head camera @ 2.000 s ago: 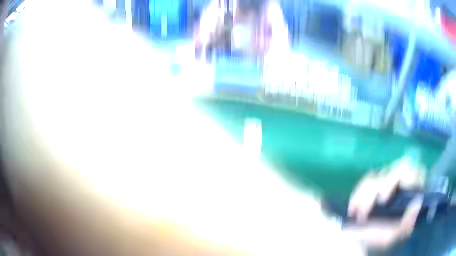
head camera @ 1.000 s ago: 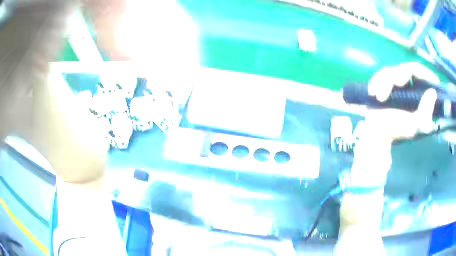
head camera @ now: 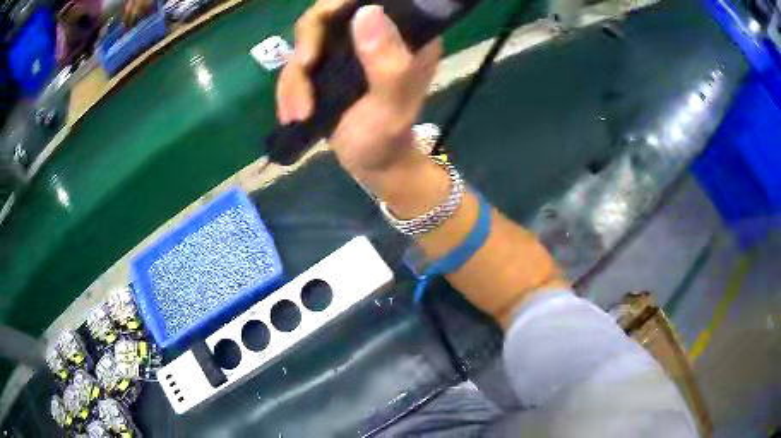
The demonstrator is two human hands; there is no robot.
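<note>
My right hand point(head camera: 381, 107) grips a thick black electric screwdriver point(head camera: 338, 81), raised above the back edge of the bench. Its tip points down and left. The top of the hand and the tool's rear end are cut off by the upper frame edge. A silver bracelet and a light-blue strap circle the wrist. Below the tool, a white fixture point(head camera: 355, 269) with several round dark holes lies slantwise on the bench. A blue parts tray point(head camera: 272, 248) full of tiny silver pieces sits against its far side. My left hand is not in view.
Several small circuit-board assemblies point(head camera: 116, 372) cluster at lower left. A white piece point(head camera: 271, 52) lies on the green conveyor point(head camera: 137, 141). Another small assembly point(head camera: 426, 135) is partly hidden behind my right wrist. Blue bins point(head camera: 745, 154) and a brown cardboard box point(head camera: 664, 342) stand at right.
The view has swung right and cleared of glare. My right hand still grips the screwdriver and now appears at upper centre. The left arm has left the picture.
</note>
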